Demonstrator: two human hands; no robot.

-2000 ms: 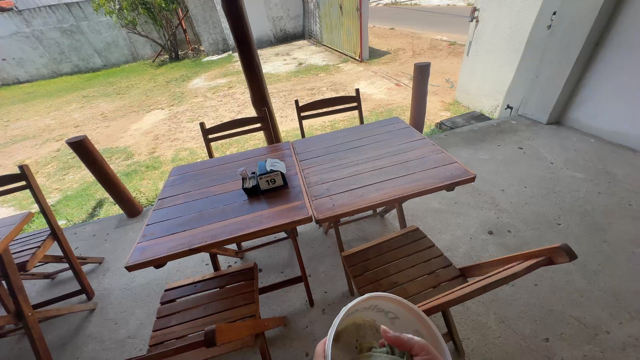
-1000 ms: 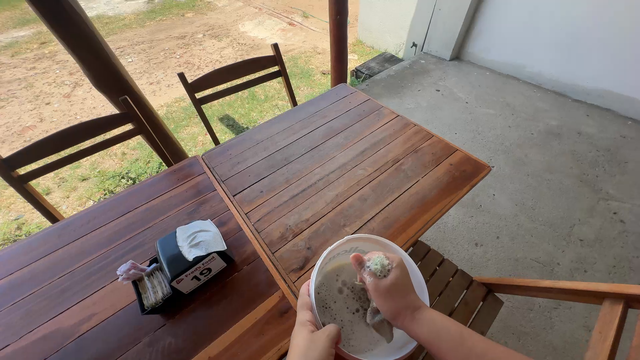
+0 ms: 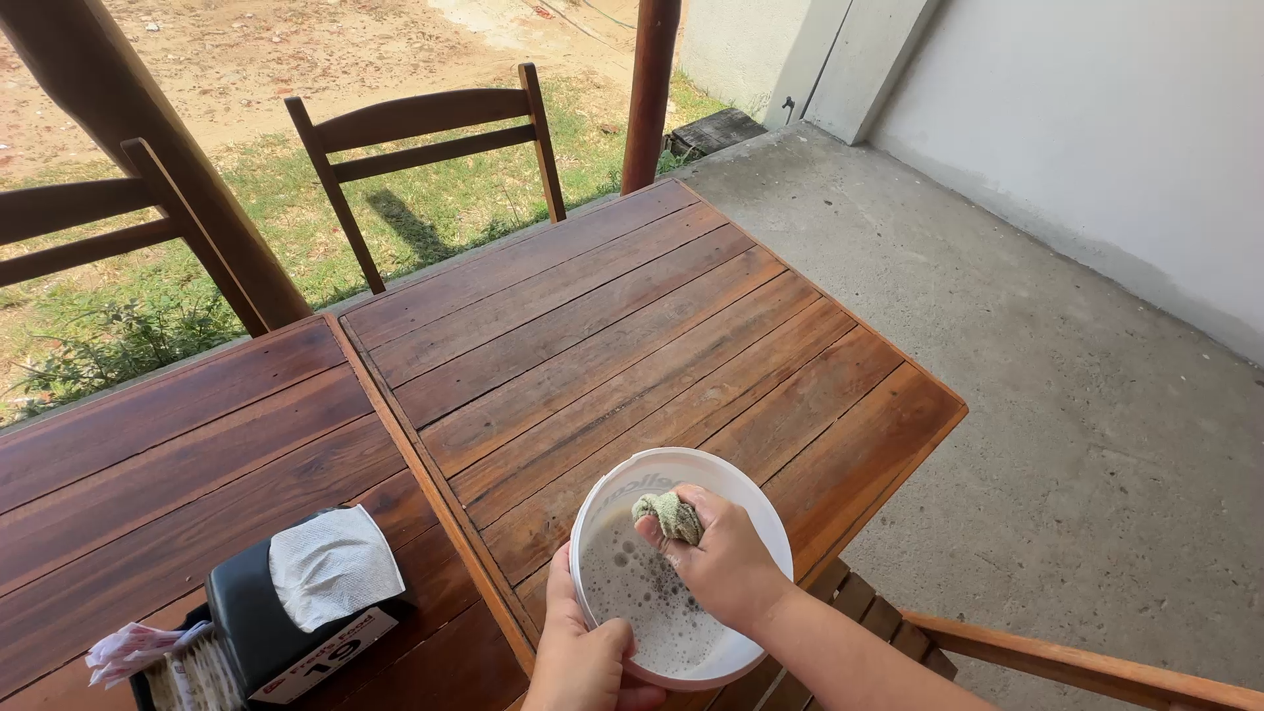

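Note:
My left hand [image 3: 583,642] grips the near left rim of a white plastic bucket [image 3: 775,513], its thumb over the edge. Grey, bubbly water [image 3: 647,612] fills part of the bucket. Inside the bucket's mouth, my right hand [image 3: 721,553] is closed around a bunched greenish-grey cloth [image 3: 670,517], squeezed above the water. The bucket is over the near edge of a slatted wooden table [image 3: 632,346]; whether it rests on anything cannot be seen.
A black napkin dispenser [image 3: 242,602] with white napkins and packets stands on the adjoining wooden table [image 3: 188,484]. Wooden chairs [image 3: 434,114] stand at the far side, another [image 3: 1076,657] at the near right. Dark wooden posts [image 3: 652,94] rise beyond; a white wall [image 3: 1096,148] bounds the right.
The view has moved closer to the tables. From one second ago, my right hand still holds the cloth in the bucket, and the cloth's hanging end no longer shows.

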